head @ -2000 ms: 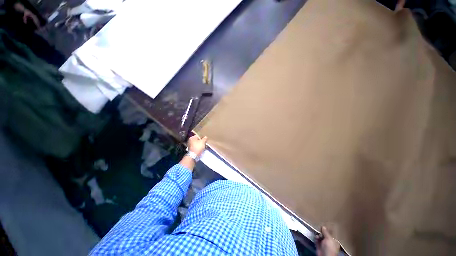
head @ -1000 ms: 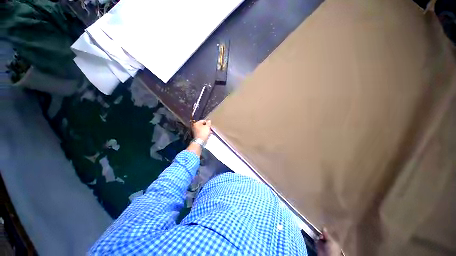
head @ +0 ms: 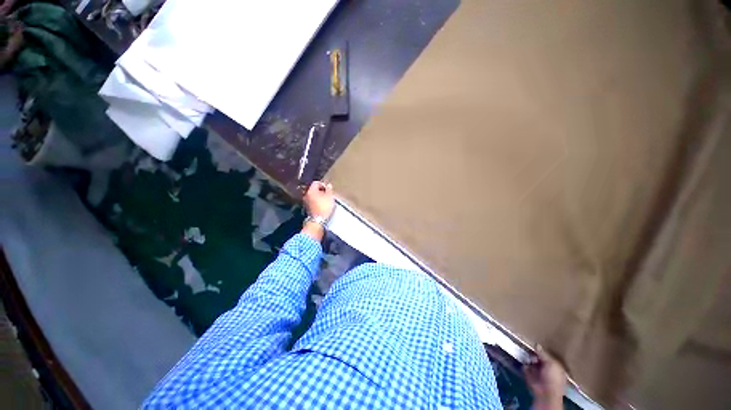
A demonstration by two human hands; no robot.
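Note:
A wide brown fabric ply (head: 497, 160) covers the right side of the dark table, with ripples and folds toward the far right. My left hand (head: 319, 200) is at the fabric's near left corner, fingers closed on the corner. My right hand (head: 545, 375) is at the near edge, low in the picture and a little blurred, its fingertips at the fabric edge. White underlay paper (head: 373, 243) shows below that edge, between my hands. Two dark weights lie beyond my left hand, one with a yellowish marking (head: 337, 74) and one with a pale strip (head: 307, 152).
A stack of white paper or cloth (head: 232, 56) lies on the dark tabletop (head: 393, 36) at the upper left, its loose ends overhanging. The green floor (head: 152, 232) is littered with pale scraps. A green sack or cloth (head: 68, 64) and a pale bucket (head: 64, 148) are at the left.
The view has shifted, bringing the bucket into clearer sight. My left hand stays at the corner. My right hand stays by the near edge, with more of it showing. The ripples at the right have changed shape.

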